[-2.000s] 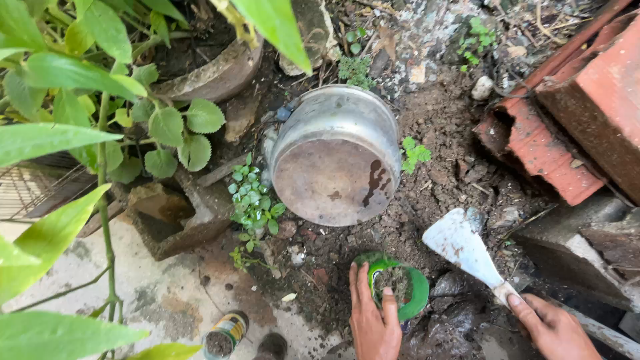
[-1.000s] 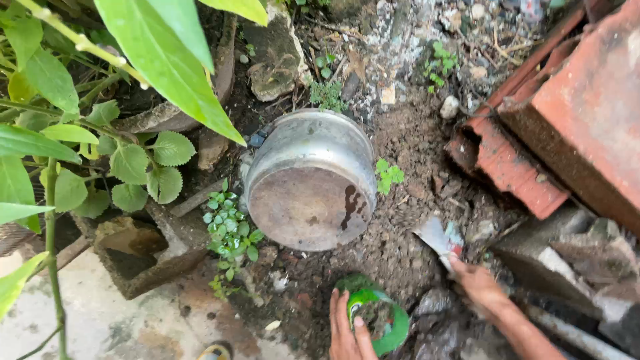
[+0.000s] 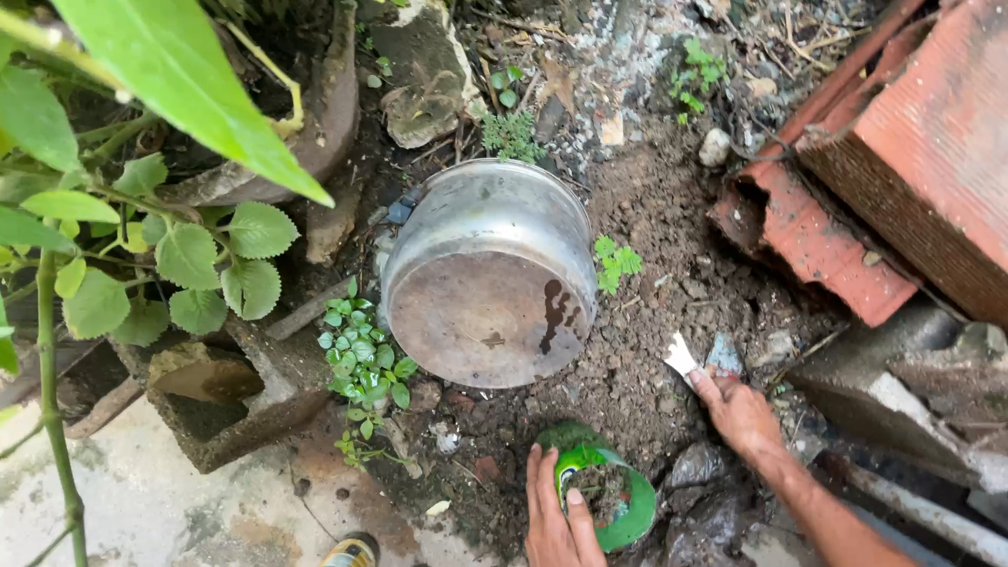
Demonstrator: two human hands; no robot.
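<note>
My left hand (image 3: 557, 512) is closed around the near left side of a green plastic container (image 3: 636, 512), cut open at the top, with soil inside. My right hand (image 3: 740, 417) grips a scraper (image 3: 681, 354), its blade against the loose brown soil (image 3: 638, 394) to the right of the container. Part of the scraper is hidden by the fingers. Beyond both hands, an upside-down metal pot (image 3: 488, 315) rests on the ground, with a dark wet patch on its base.
Red clay blocks (image 3: 929, 157) and broken concrete blocks (image 3: 882, 394) stand at the right. A hollow concrete block (image 3: 276, 402) and leafy plants (image 3: 189, 256) are at the left. A can (image 3: 352, 551) stands at the bottom edge.
My right hand has moved with the scraper from the lower right toward the soil, and the blade is turned differently. My left hand remains on the green container.
</note>
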